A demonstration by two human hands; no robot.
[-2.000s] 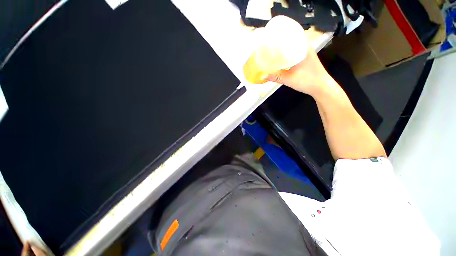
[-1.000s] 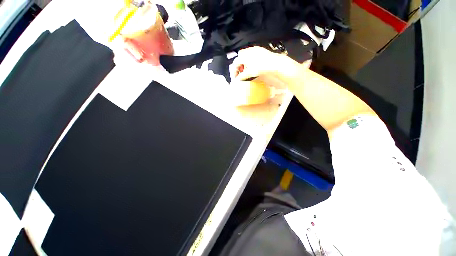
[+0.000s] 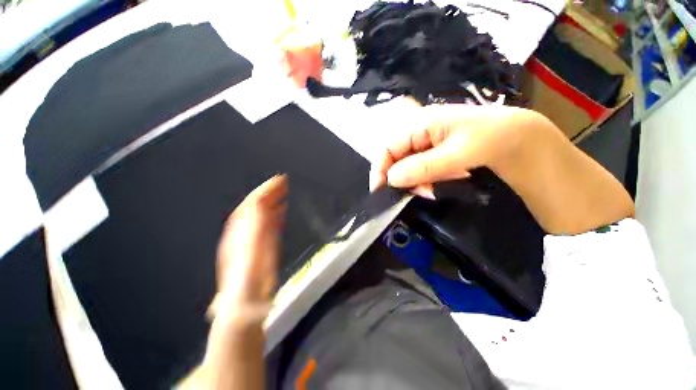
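Observation:
A black cut panel (image 3: pixel 175 221) with square notches at its far corners lies on the white table (image 3: pixel 301 312), along the front edge. My right hand (image 3: pixel 427 156) pinches the panel's near edge at its right corner between thumb and fingers. The edge strip is lifted or folded there, with a shiny pale streak beside it. My left hand (image 3: pixel 248 251) is blurred, over the middle of the near edge, fingers extended and holding nothing. Whether it touches the panel is unclear.
A black curved-top panel (image 3: pixel 122 99) lies beyond the working panel. A reddish pot (image 3: pixel 304 62) with a yellow stick stands at the back, beside a heap of black strips (image 3: pixel 435 49). Another black panel (image 3: pixel 30 305) is at left. A cardboard box (image 3: pixel 565 95) is at right.
The yellow-orange bottle has left my right hand and is no longer visible. My right hand has moved to the panel's near right corner and taken hold. My left hand has come over the panel.

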